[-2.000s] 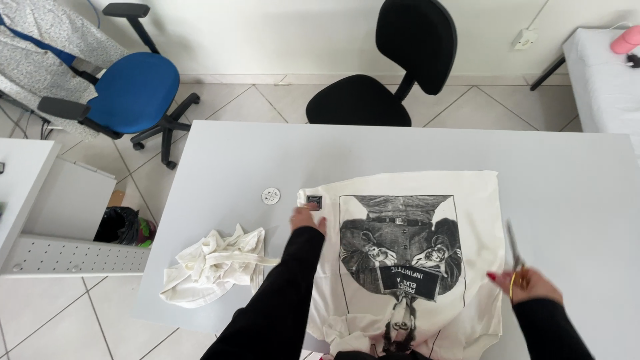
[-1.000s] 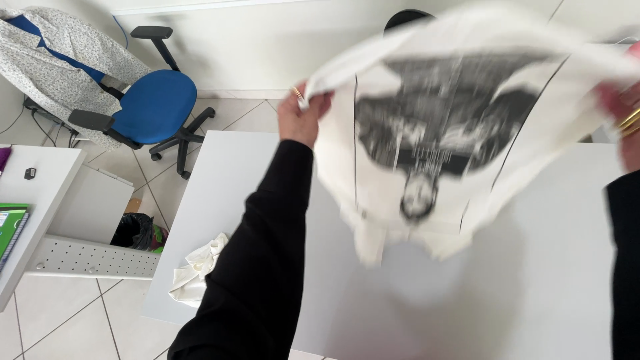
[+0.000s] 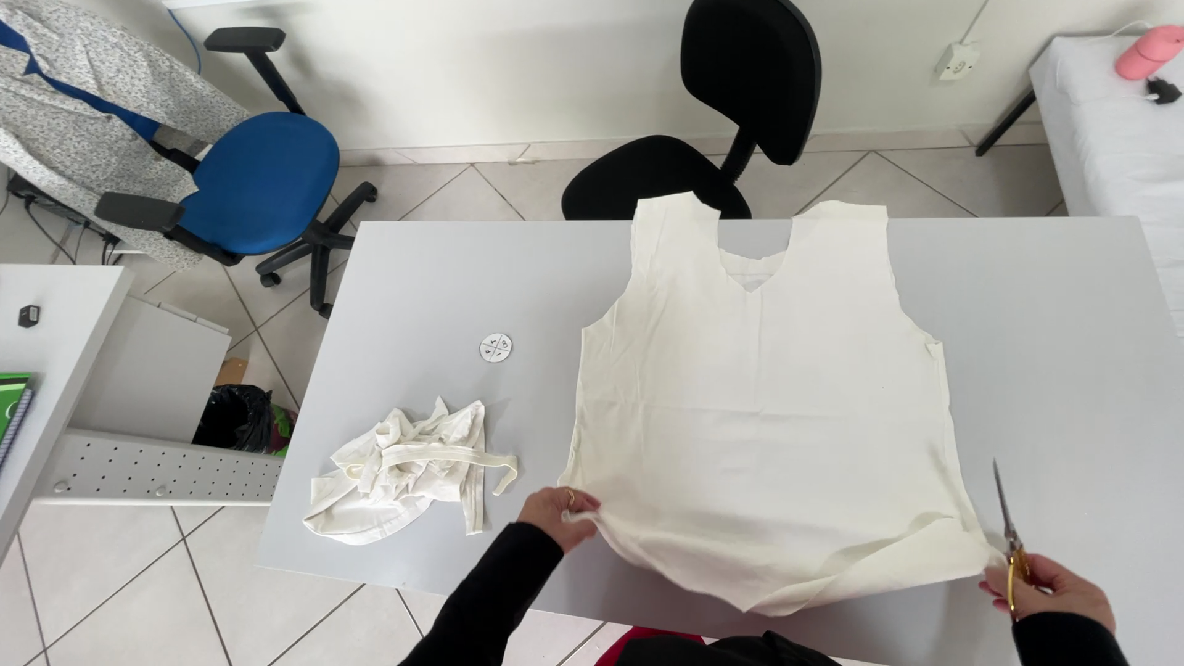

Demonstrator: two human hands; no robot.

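A cream sleeveless fabric garment piece (image 3: 758, 398) with a V neckline lies spread on the grey table (image 3: 416, 277), its shoulders reaching over the far edge. My left hand (image 3: 560, 516) pinches its lower left corner. At the lower right corner, my right hand (image 3: 1050, 587) grips the gold handles of a pair of scissors (image 3: 1010, 536), blades pointing away from me; its fingertips also touch the cloth corner. The near hem is slightly lifted and folded over. No print shows on the upper side.
A heap of cream fabric scraps (image 3: 407, 472) and a round white disc with markings (image 3: 496, 348) lie on the table's left part. Beyond the table stand a black chair (image 3: 647, 176) and a blue chair (image 3: 264, 180). A white side desk (image 3: 55, 305) is at the left.
The garment has been lifted and turned over; its dark printed picture, visible earlier, no longer shows. Both hands have come down from the raised position to the near corners.
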